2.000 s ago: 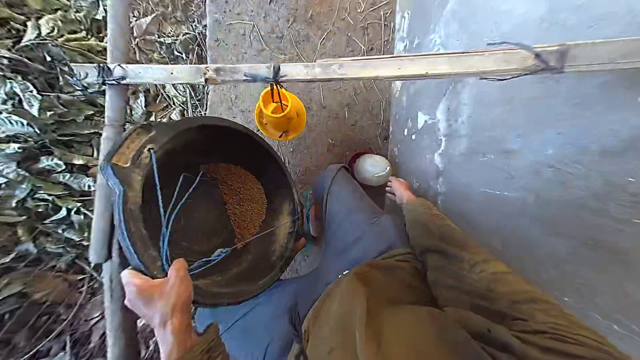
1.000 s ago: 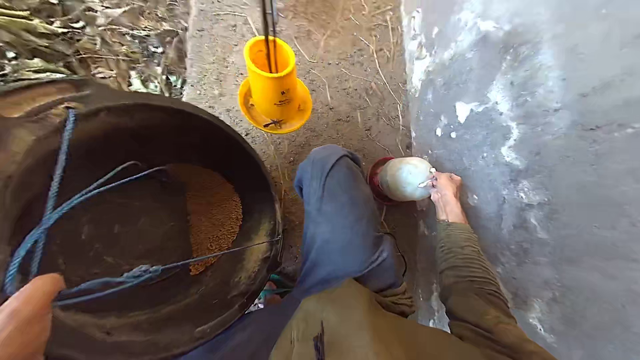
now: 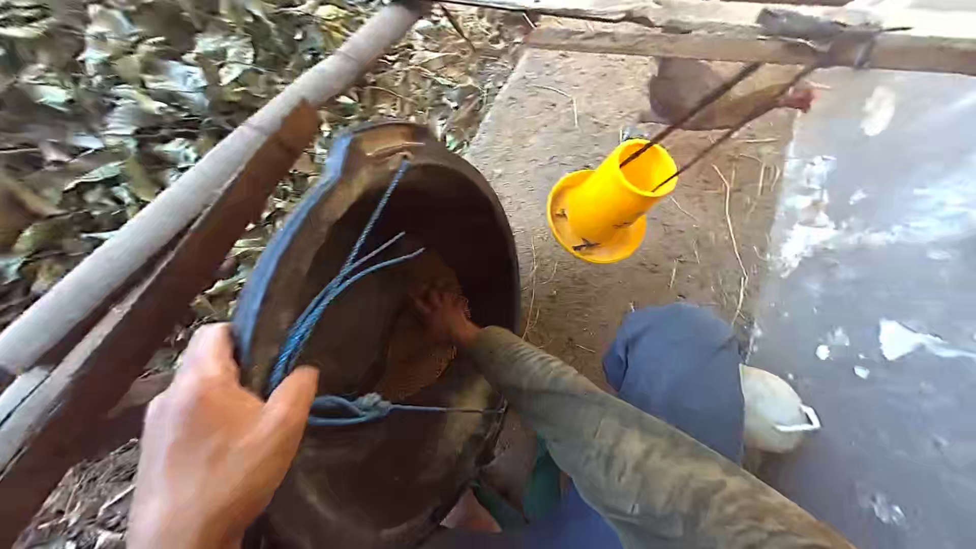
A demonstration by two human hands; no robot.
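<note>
My left hand point(image 3: 221, 435) grips the rim of a large black tub point(image 3: 488, 221), which is tilted, with blue rope point(image 3: 324, 305) tied through its rim and lying across it. Inside, my right hand point(image 3: 446, 311) reaches into brown grain point(image 3: 415, 366); its fingers are in shadow, and I cannot tell whether they close on any grain. A yellow plastic poultry feeder point(image 3: 602, 206) hangs on dark cords to the right of the tub. Beside my right knee stands a whitish rounded container with a handle point(image 3: 770, 412), partly hidden by the knee.
A pole point(image 3: 206, 168) and a rough wooden board point(image 3: 198, 252) run along the left, with dry leaves point(image 3: 145, 99) beyond. Wooden bars point(image 3: 686, 38) cross the top. Behind the feeder is a brown chicken point(image 3: 701, 95), partly hidden. A grey wall point(image 3: 900, 290) borders the right side.
My right hand has left the whitish container by the wall and moved left into the tub. My left hand stays at the tub's rim. A chicken has come into view behind the feeder.
</note>
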